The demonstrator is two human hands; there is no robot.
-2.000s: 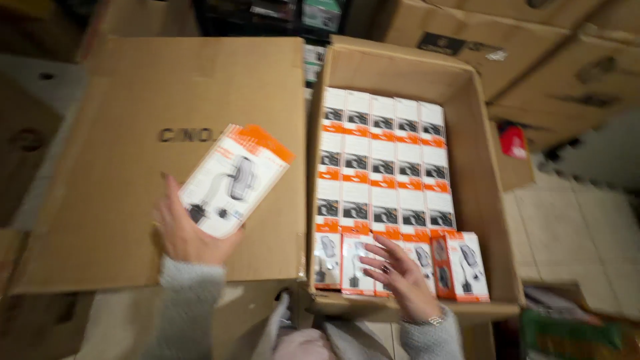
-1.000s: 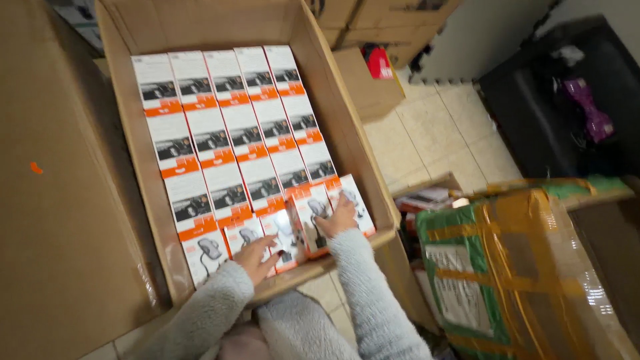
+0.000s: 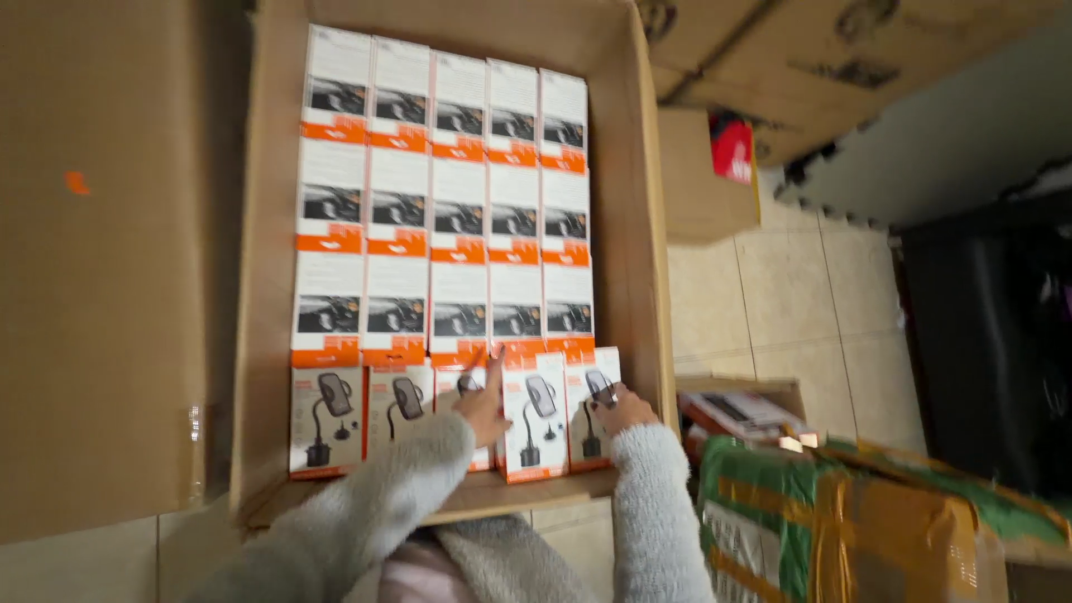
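An open cardboard carton [image 3: 653, 276] holds rows of white and orange retail boxes [image 3: 459, 218]. Along its near side stand several boxes with a phone mount pictured on them. My left hand [image 3: 484, 406] rests on the middle box of that row, beside a slightly raised phone-mount box [image 3: 536, 419], fingers spread. With my right hand [image 3: 624, 410] I touch the rightmost phone-mount box [image 3: 591, 419] near its upper right edge; whether the fingers grip it is unclear. The near-row box at the left corner [image 3: 327, 423] is touched by neither hand.
A large cardboard flap or box [image 3: 92, 276] lies left. On the right are a small carton with a red patch [image 3: 703, 180], a green parcel wrapped in brown tape [image 3: 754, 486], an open box of packages [image 3: 745, 414] and a black object [image 3: 971, 335] on the tiled floor.
Two seconds ago my left hand held a phone-mount box above the flap at the left; one second ago both hands were at the near row. Since then, the view has shifted.
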